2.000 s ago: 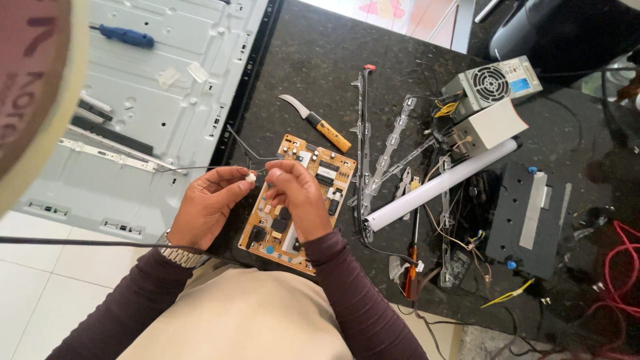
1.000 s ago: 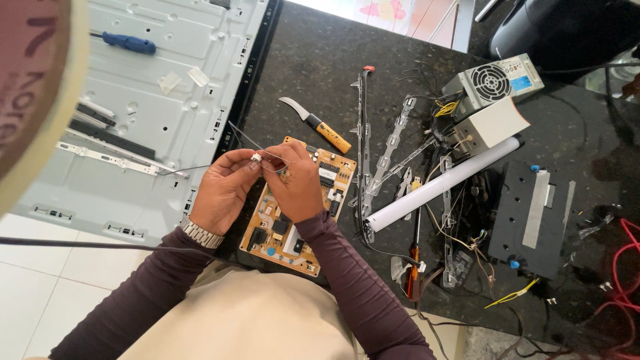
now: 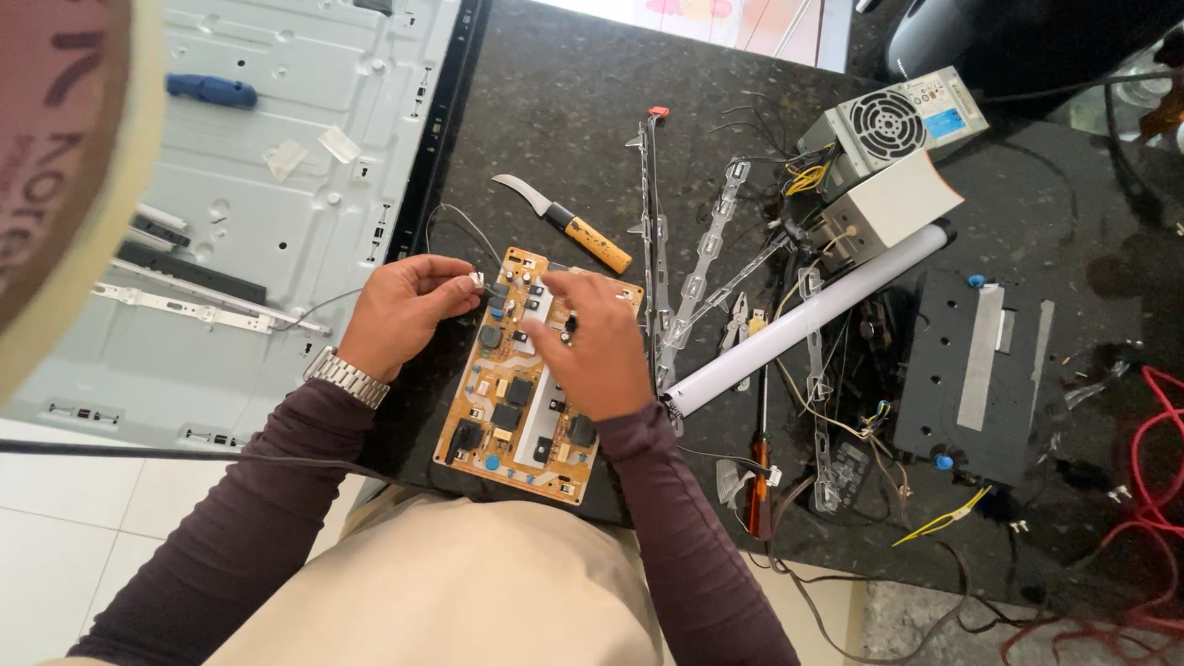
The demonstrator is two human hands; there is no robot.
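Between the thumb and index finger of my left hand (image 3: 412, 305) is a small white wire connector (image 3: 476, 280), at the upper left edge of an orange power supply circuit board (image 3: 490, 370). Thin wires (image 3: 470, 225) loop from near the connector over the dark counter, and another thin wire runs left to the metal panel. My right hand (image 3: 592, 342) hovers over the upper part of the board, fingers apart, with nothing seen in it. Above the board lies a hooked knife with a worn yellow handle (image 3: 597, 242).
On the left, a large metal panel (image 3: 305, 213) bears a blue-handled screwdriver (image 3: 213, 91) and strips. Rightward lie clear plastic strips (image 3: 708, 245), a white tube (image 3: 805, 319), a PC power supply (image 3: 888, 120), an orange-handled screwdriver (image 3: 758, 490), a black plate (image 3: 934, 370) and red cable (image 3: 1152, 453).
My right hand has moved away from the connector to the right, over the board, and its fingers have spread. My left hand still holds the connector.
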